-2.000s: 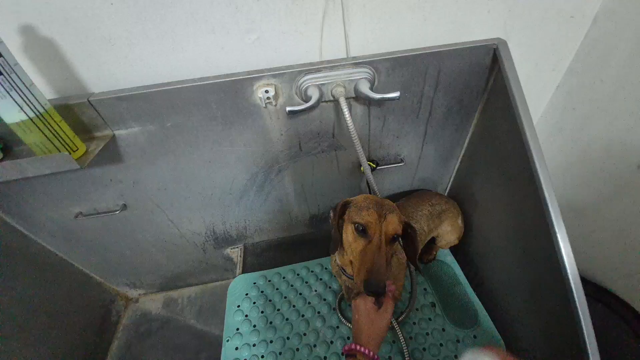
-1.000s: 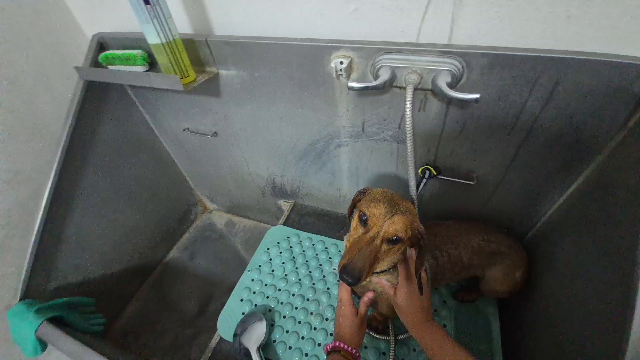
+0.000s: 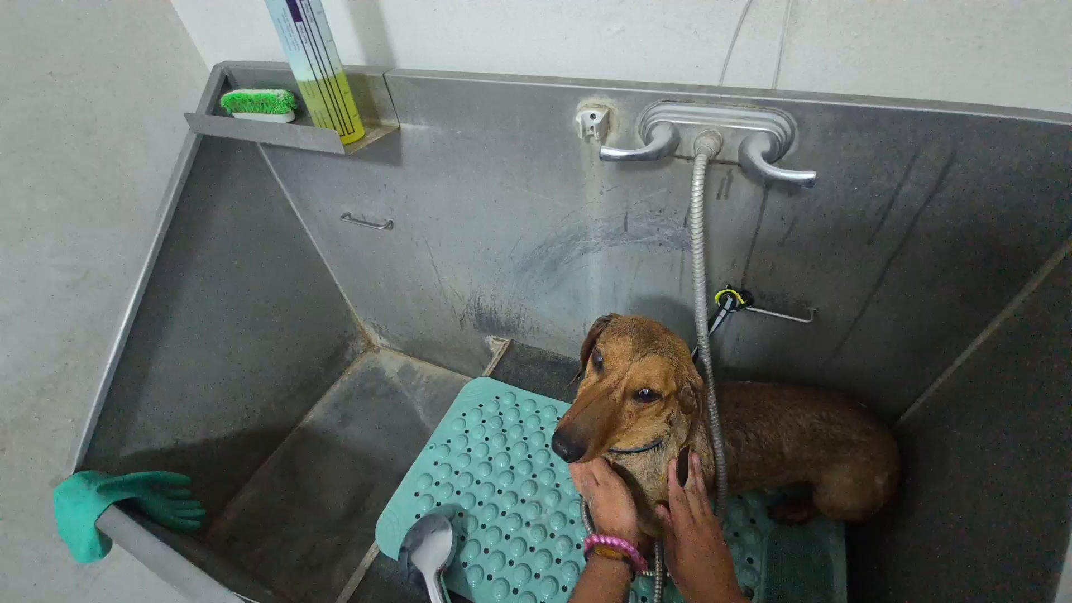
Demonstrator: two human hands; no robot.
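A wet brown dog (image 3: 636, 377) with a thin collar (image 3: 638, 447) stands or sits on a teal bumpy bath mat (image 3: 494, 494) in a metal tub. My left hand (image 3: 610, 501), with a pink bracelet at the wrist, touches the dog's throat and upper chest just under its muzzle. Flat against the side of its neck lies my right hand (image 3: 691, 523), fingers extended. A metal shower hose (image 3: 700, 251) hangs from the wall mixer (image 3: 720, 134) and passes beside the dog's neck. The shower head (image 3: 431, 544) rests on the mat, left of my hands.
A corner shelf (image 3: 260, 130) holds a green-bristled brush (image 3: 258, 103) and a yellow-and-clear bottle (image 3: 322, 75). A teal rubber glove (image 3: 126, 502) drapes over the tub's front left rim. On the back wall, a tether clip (image 3: 731, 300) hangs at a metal bar (image 3: 783, 314).
Two seconds ago one hand was under the dog's chin; now both hands are at its neck and chest. Since one second ago, my right hand has moved lower. The view has swung left.
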